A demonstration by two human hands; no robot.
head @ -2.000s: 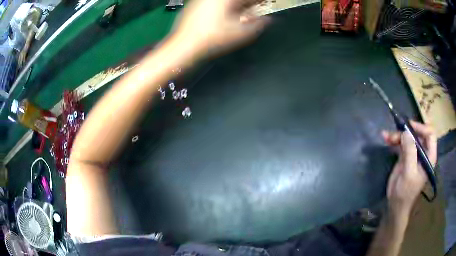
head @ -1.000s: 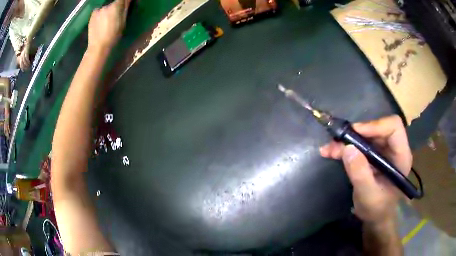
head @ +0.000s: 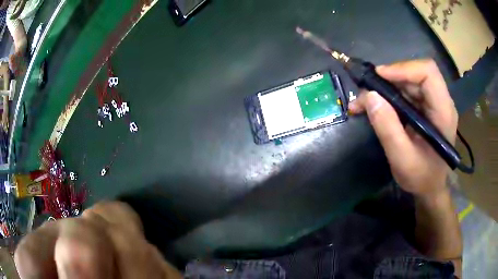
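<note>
A phone assembly (head: pixel 281 114) with a black frame, a white area and a green circuit board (head: pixel 319 99) lies on the dark mat in front of me. My right hand (head: pixel 409 122) holds a black soldering iron (head: pixel 407 111), its metal tip pointing up and left, above the far side of the assembly. My left hand (head: pixel 90 242) is blurred and large at the lower left, apart from the assembly. Its fingers are curled, and I cannot tell whether they hold anything. Small white components with red leads (head: pixel 113 109) lie on the mat at the left.
A heap of red-wired components (head: pixel 63 193) lies at the left bench edge beside a yellow-red box (head: pixel 27 186). Part of another phone assembly (head: pixel 185 10) shows at the top. Stained cardboard (head: pixel 464 35) is at the upper right. A green conveyor runs along the left.
A phone assembly now lies in front of me at the centre. My left hand has come back from the far conveyor to the lower left. My right hand still holds the iron.
</note>
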